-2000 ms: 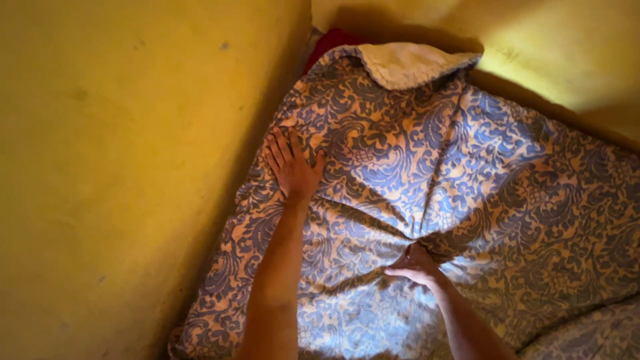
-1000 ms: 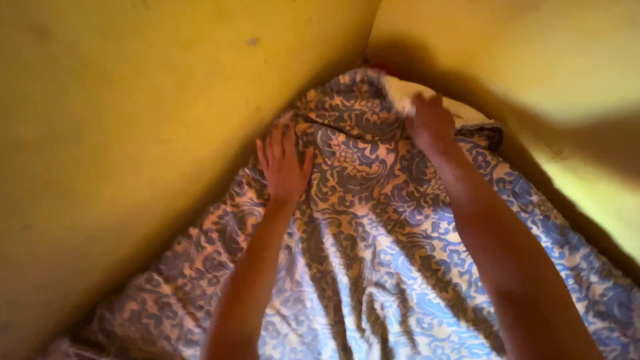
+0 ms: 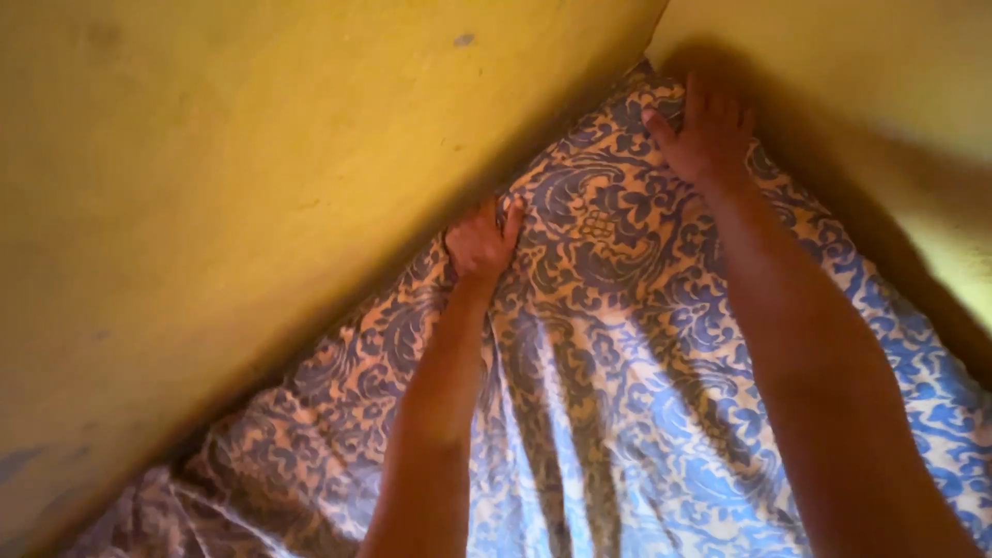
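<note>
A patterned bed sheet [image 3: 604,232] with grey-blue scrolls on a pale ground covers what looks like a mattress, its corner pointing into the corner of the walls. My left hand [image 3: 482,242] is at the sheet's left edge by the wall, thumb on top and the other fingers partly hidden at the edge. Farther up, my right hand [image 3: 705,132] rests over the sheet near the corner tip, thumb apart, fingertips at the right edge. Folds in the cloth run from between the arms toward the bottom of the view.
A yellow painted wall [image 3: 256,170] runs along the left edge of the sheet. Another yellow wall [image 3: 868,85] stands along the right edge, with arm shadows on it. The two meet just beyond the sheet's corner.
The pale flap that was folded back at the corner no longer shows; patterned cloth now covers the corner. My right hand has moved from the middle of the sheet up to the corner. The view has shifted.
</note>
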